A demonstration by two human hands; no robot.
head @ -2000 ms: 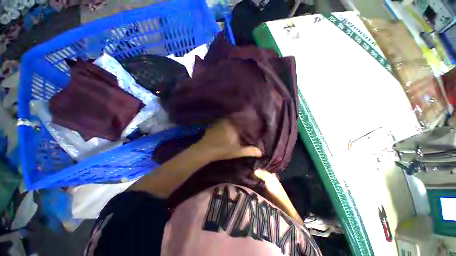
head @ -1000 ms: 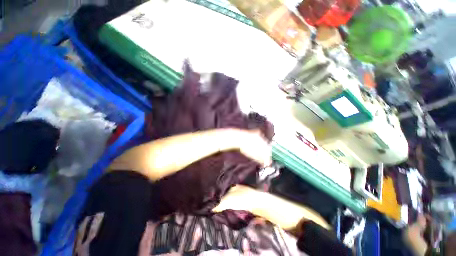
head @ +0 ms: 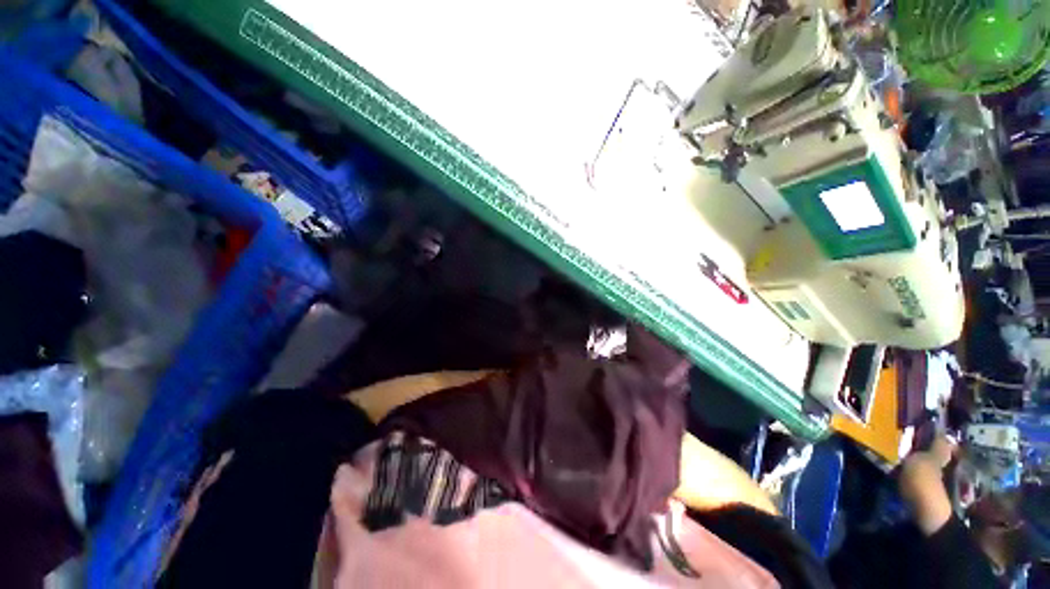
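Dark maroon cloth [head: 587, 426] hangs bunched over my lap, in front of the table's green edge. My left forearm [head: 426, 389] reaches into the cloth from the left, and my right forearm [head: 720, 477] reaches into it from the right. The cloth hides both hands and their fingers, so their grip cannot be seen. A small white and black patch [head: 607, 341] shows at the cloth's upper edge; I cannot tell what it is.
The white table [head: 484, 81] has a green ruler edge. On it are the cream sewing machine [head: 852, 276] and red-handled snips [head: 723, 280]. Blue crates [head: 196, 391] stand left. A green fan [head: 979, 40] is behind. Another person's hand [head: 925, 483] shows at right.
The view has swung toward the machine. The maroon cloth, earlier over the crate and then against the table edge, is now lower on my lap, and my hands have become hidden in it.
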